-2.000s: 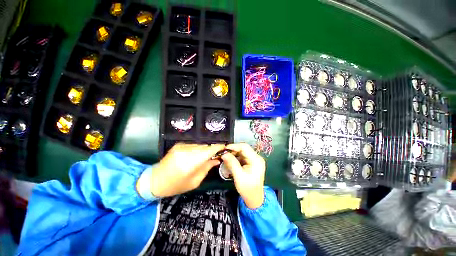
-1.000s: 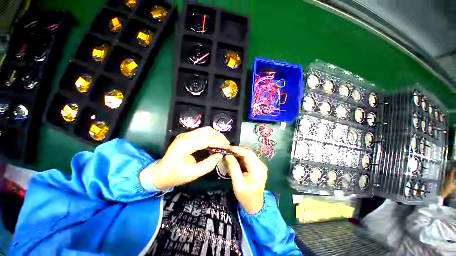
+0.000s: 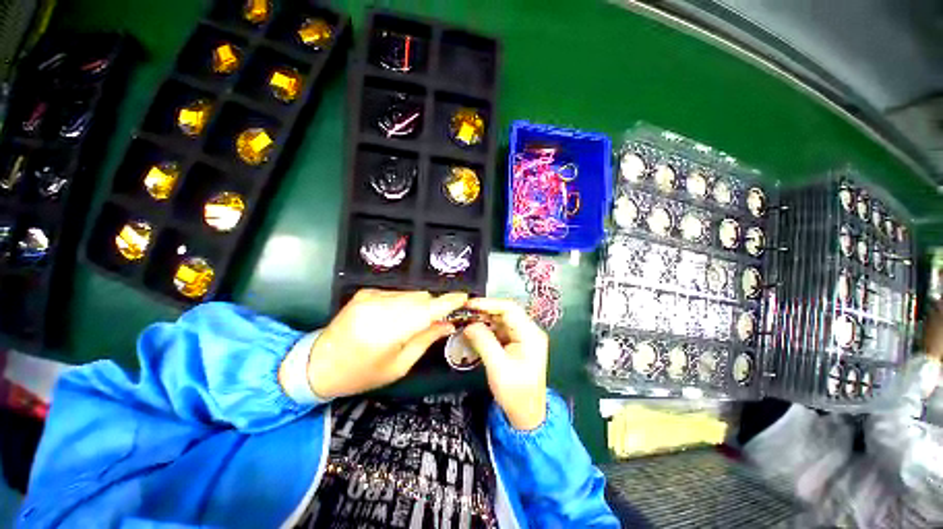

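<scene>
My left hand (image 3: 377,343) and my right hand (image 3: 509,356) meet over the near end of the black pocket tray (image 3: 422,149). Their fingertips hold a small dark housing (image 3: 467,317) between them. A silver-white round component (image 3: 461,351) shows just below it, beside my right fingers; its link to the housing is hidden. The tray's pockets hold wired units (image 3: 449,254) and housings with amber inserts (image 3: 462,185); its top right pocket is empty. The fingers cover the tray's near end.
A blue parts bin (image 3: 597,196) holds red and pink lead wires, with a loose tangle (image 3: 539,291) below it. Clear blister trays (image 3: 677,271) and a stack (image 3: 850,300) stand right, above a yellow pad (image 3: 665,430). More black trays (image 3: 212,139) lie left. A person's pale sleeve (image 3: 817,455) is lower right.
The view has shifted slightly back and forth. Both hands stay together on the small housing, with small finger shifts. The tray contents look the same.
</scene>
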